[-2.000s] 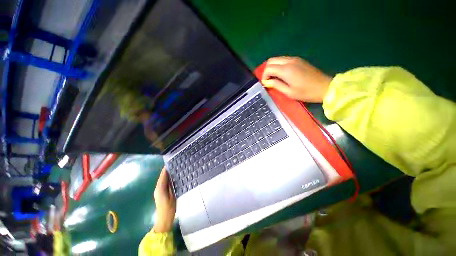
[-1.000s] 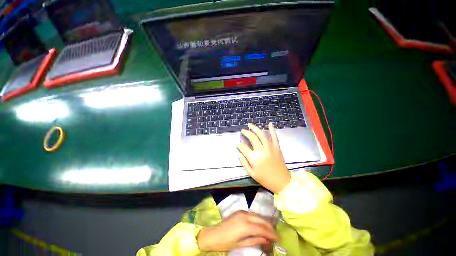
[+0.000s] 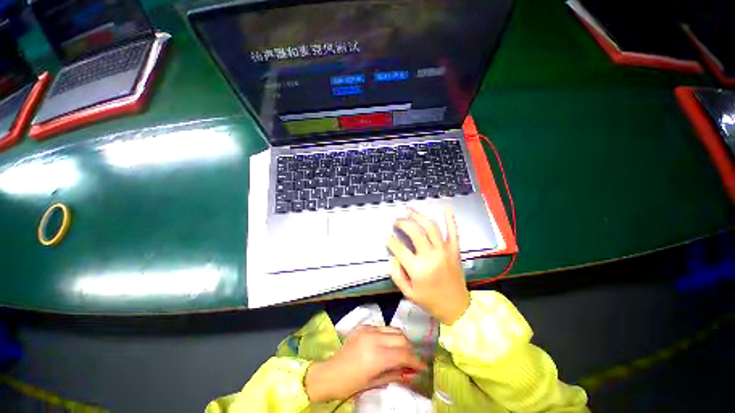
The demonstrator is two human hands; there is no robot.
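An open silver-grey laptop [image 3: 371, 238] stands before me. Its dark screen [image 3: 355, 64] shows a Chinese title, blue buttons, a white bar and green, red and grey blocks. My right hand [image 3: 431, 266] rests with fingers spread over the right part of the touchpad, holding nothing. My left hand [image 3: 363, 363] is low at my lap, fingers curled around a small red cable end [image 3: 409, 373], partly hidden. A thin red cable [image 3: 506, 181] loops from the laptop's right side over the table edge. The plug itself cannot be made out.
A white sheet [image 3: 259, 278] and red pad [image 3: 504, 230] lie under the laptop. A yellow tape roll [image 3: 54, 224] lies left on the green table [image 3: 580, 202]. Other laptops [image 3: 97, 77] on red pads stand at the upper left; more red pads [image 3: 645, 62] are at the right.
The laptop, first tilted in view with a hand at each side, now appears level. My right hand has moved onto the touchpad and my left to my lap. Since one second ago, the view has shifted slightly.
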